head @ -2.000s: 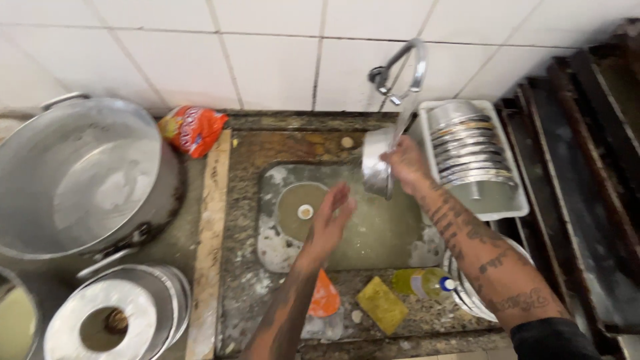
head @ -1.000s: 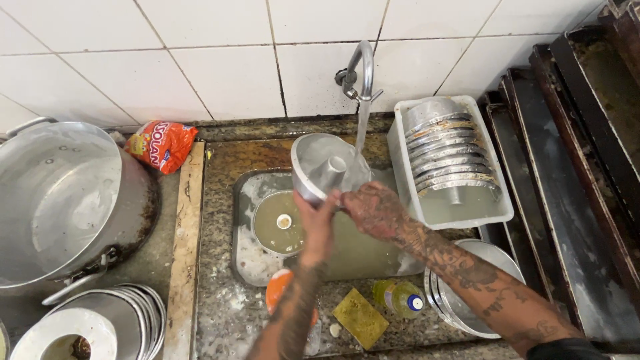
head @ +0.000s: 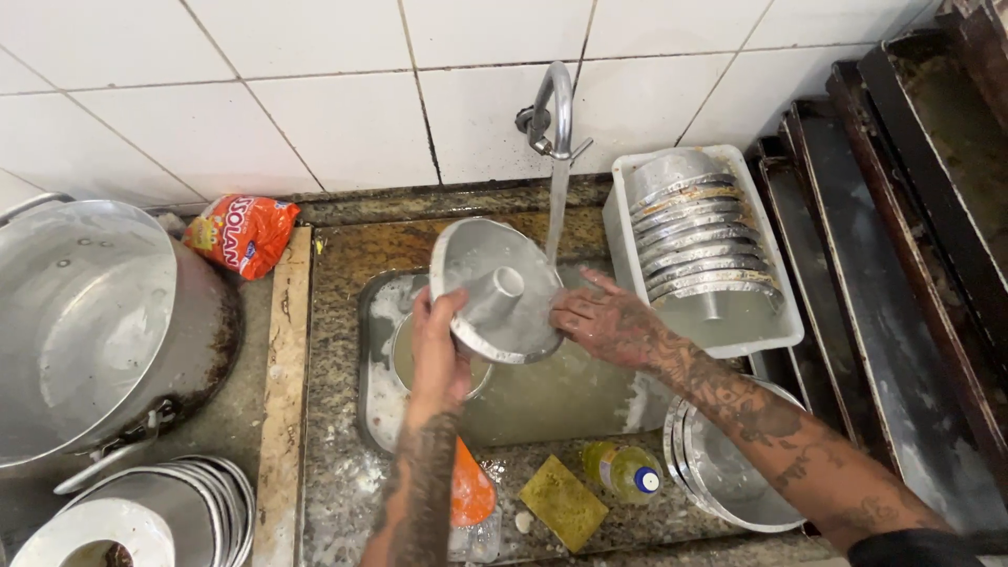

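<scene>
My left hand (head: 442,346) grips the left rim of an aluminum tube cake pan (head: 498,295), thumb over the edge. The pan is tilted, its inside with the central tube facing up, above the sink (head: 567,394) of cloudy water. My right hand (head: 602,319) touches the pan's right rim, fingers partly bent; part of its grip is hidden. Water runs from the metal faucet (head: 561,110) just behind the pan's right side. Another round pan (head: 400,354) lies in the sink, partly behind my left hand. A yellow sponge (head: 564,504) and a bottle with a blue cap (head: 626,471) lie on the near edge.
A white plastic bin (head: 794,335) holds several tube pans at right, beside dark baking trays (head: 858,315). Stacked round pans (head: 756,480) stand below it. At left are a large aluminum pot (head: 197,339), a pan stack (head: 189,504), an orange packet (head: 244,235) and a wooden strip (head: 283,394).
My left hand, apart from the pan two seconds ago, now holds its rim. The pan has turned from on edge, and its inside now faces up. The view has shifted.
</scene>
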